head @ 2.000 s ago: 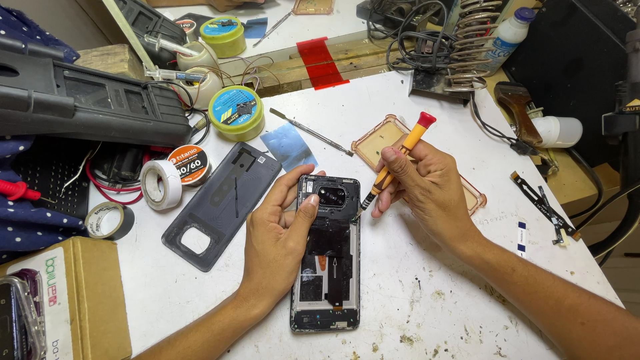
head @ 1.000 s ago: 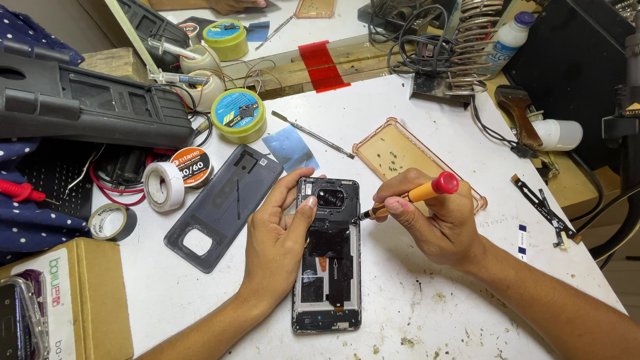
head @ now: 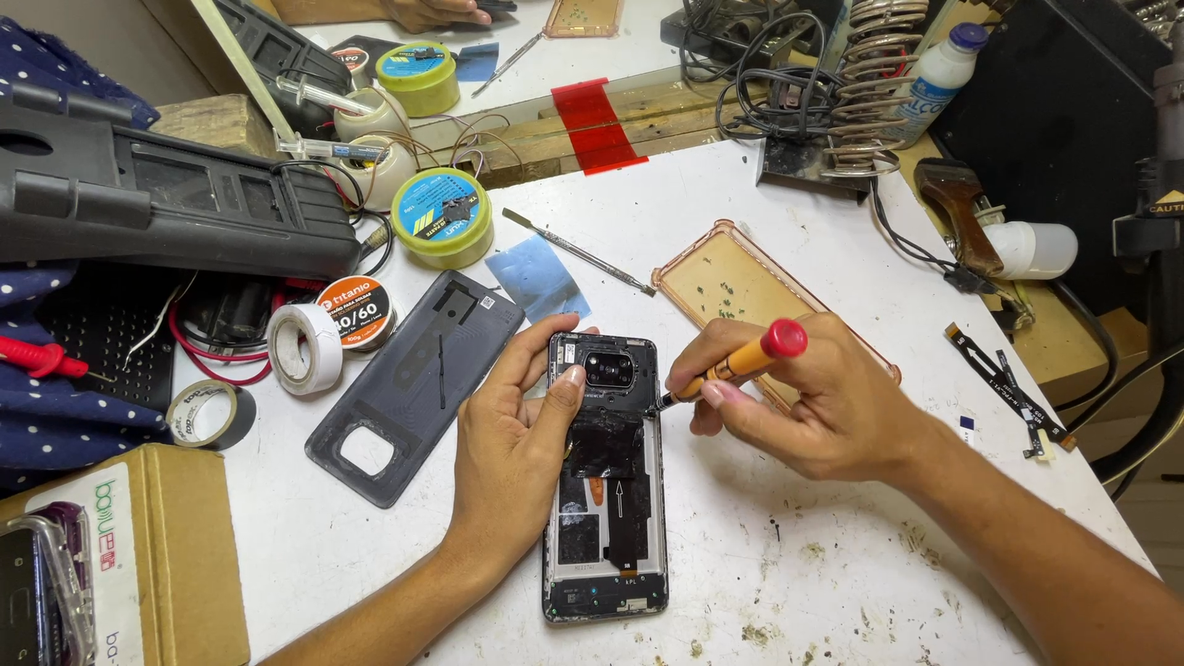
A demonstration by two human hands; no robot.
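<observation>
An opened smartphone (head: 606, 518) lies back side up, its camera module at the top and a black flex cable with an arrow lower down. My left hand (head: 518, 435) grips its upper left edge, thumb over the frame beside the camera. In my right hand (head: 805, 398) is a yellow screwdriver (head: 740, 359) with a red cap, its tip at the phone's upper right edge. Left of the phone lies the detached dark back cover (head: 407, 388). Behind my right hand, a clear pinkish phone case (head: 749, 277) holds several tiny screws.
A metal spudger (head: 583, 252), blue film (head: 538, 279) and a green-lidded paste tub (head: 442, 217) lie behind the cover. Solder and tape rolls (head: 305, 349) stand left, near a cardboard box (head: 190, 555). Flex cables (head: 1008, 388) lie right; a soldering iron stand (head: 860, 102) is at the back.
My right hand has brought the screwdriver from beside the phone, where it was held raised, to the phone's upper right edge. My left hand has kept its hold on the phone.
</observation>
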